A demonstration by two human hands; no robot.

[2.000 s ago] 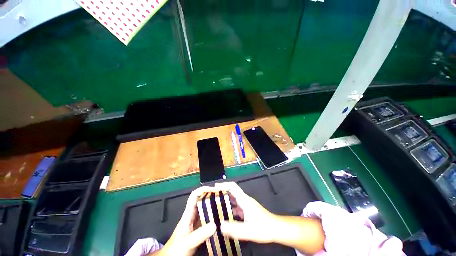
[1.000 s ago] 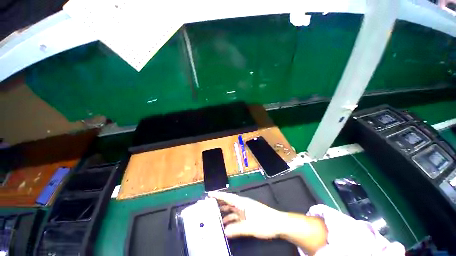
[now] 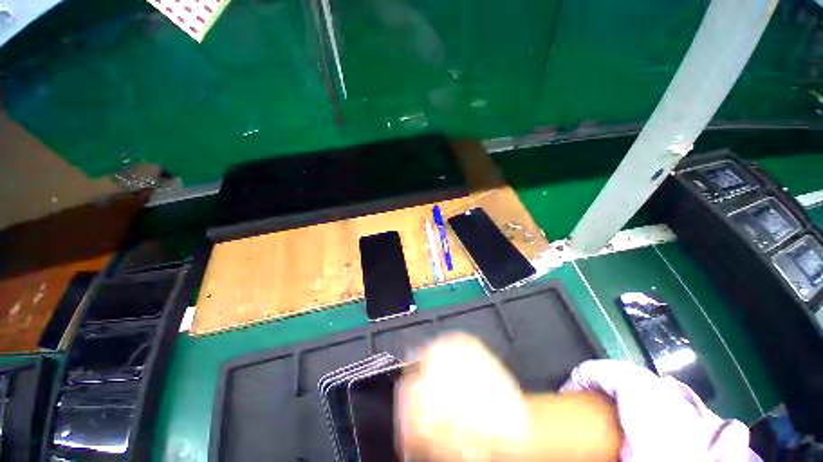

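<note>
A fanned stack of several phones (image 3: pixel 341 406), thin pale edges showing at its upper left, is over the black slotted tray (image 3: pixel 257 392) at the bottom centre. The front phone (image 3: pixel 374 420) has a dark face. My right hand (image 3: pixel 465 401) is strongly blurred and covers the right side of this phone; its fingers and grip cannot be made out. My left hand is out of the picture. The lower part of the stack is cut off by the bottom edge, so what supports it is hidden.
A wooden board (image 3: pixel 271 284) bears a dark phone (image 3: pixel 386 275), another phone (image 3: pixel 492 248), a blue pen (image 3: pixel 442 236) and a pale pen (image 3: pixel 432 251). A glossy phone (image 3: pixel 663 338) lies right. Filled trays stand left (image 3: pixel 144 370) and right (image 3: pixel 722 244). A white post (image 3: pixel 672 135) rises right.
Two seconds ago both hands held the stack edge-on. One second ago the stack's face looked white; now it is dark and fanned. The right hand is blurred, and the view has shifted.
</note>
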